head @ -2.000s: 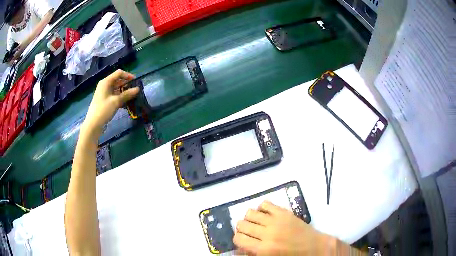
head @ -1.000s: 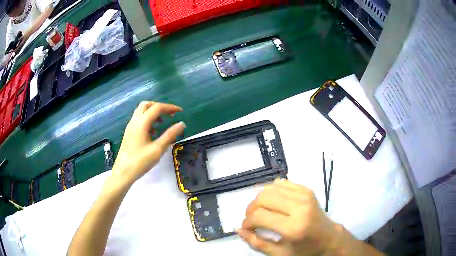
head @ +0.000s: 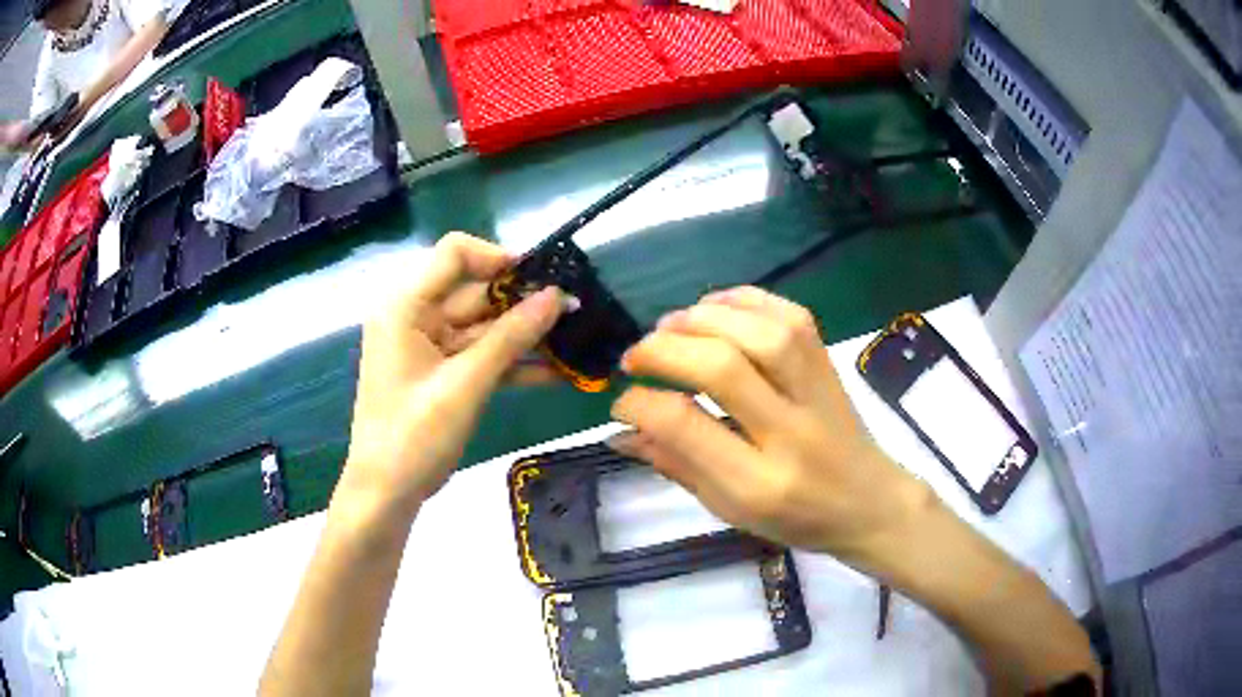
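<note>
My left hand point(head: 450, 341) grips the solid, orange-edged end of a black phone middle frame point(head: 588, 306), raised over the conveyor belt. The frame's far end with a whitish patch points up to the right. My right hand point(head: 763, 422) is at the frame's lower corner, fingertips curled; whether it grips the frame cannot be told. Below, a thicker black frame point(head: 559, 517) lies on the white mat, partly hidden by my right hand. Another phone middle frame point(head: 588, 637) lies against its near side.
A third frame point(head: 892, 361) lies on the mat at right. The tweezers' tip point(head: 883, 613) shows below my right forearm. Frames point(head: 170, 511) lie on the green belt point(head: 341, 293) at left. Beyond are red trays point(head: 654, 61) and a black tray point(head: 150, 259) with a plastic bag point(head: 293, 157). A person sits at upper left.
My left hand has taken hold of a frame and lifted it. My right hand has moved up from the near frame to the held one. The tweezers are now mostly covered.
</note>
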